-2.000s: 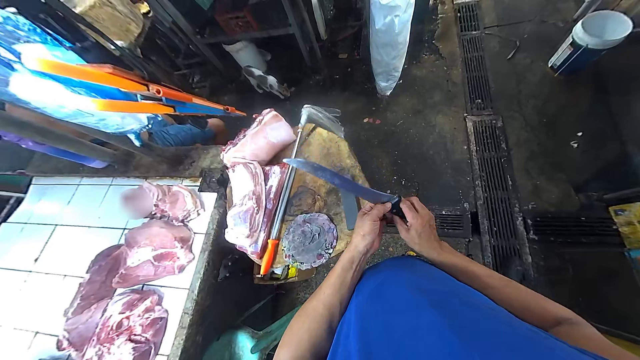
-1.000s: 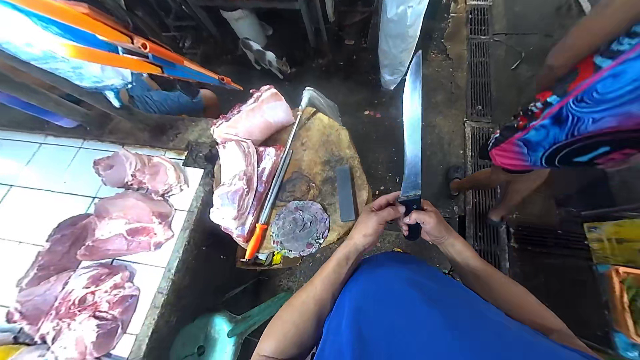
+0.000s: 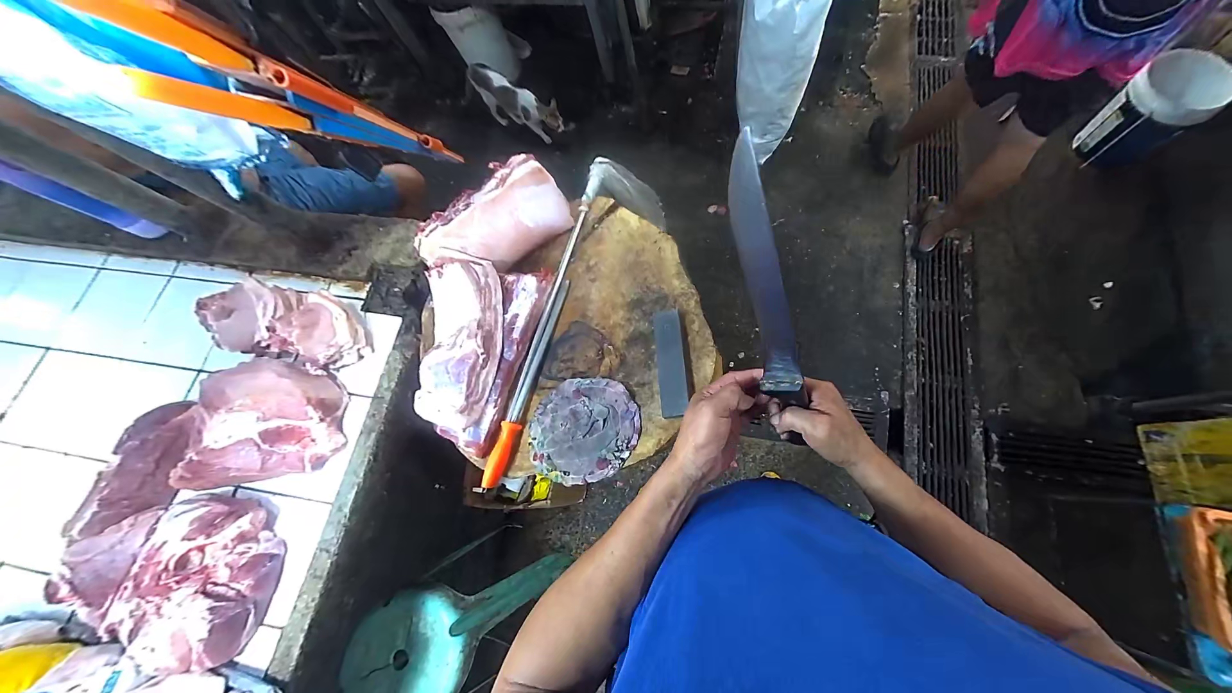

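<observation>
A large butcher's knife (image 3: pixel 760 250) points away from me, its dark handle between my two hands. My right hand (image 3: pixel 818 421) is closed around the handle. The fingers of my left hand (image 3: pixel 714 421) touch the handle near the blade's base; how firmly they hold it, I cannot tell. To the left, a round wooden chopping block (image 3: pixel 640 260) bears a grey sharpening stone (image 3: pixel 671 363), a round grey-topped object (image 3: pixel 585 430), a sharpening steel with an orange handle (image 3: pixel 501 454) and a metal tool with a broad bent head (image 3: pixel 624 188). Slabs of raw meat (image 3: pixel 460 346) lie along the block's left side.
Cuts of meat (image 3: pixel 260 423) lie on a white tiled counter (image 3: pixel 58 404) at left. A green plastic stool (image 3: pixel 409 640) stands below the block. A cat (image 3: pixel 512 101) is beyond it. A person (image 3: pixel 1001 125) stands by the floor drain (image 3: pixel 943 327), near a white-rimmed bucket (image 3: pixel 1179 91).
The knife pointed left over the block two seconds ago; its blade now points away from me, right of the block. The person at right has moved farther off since one second ago.
</observation>
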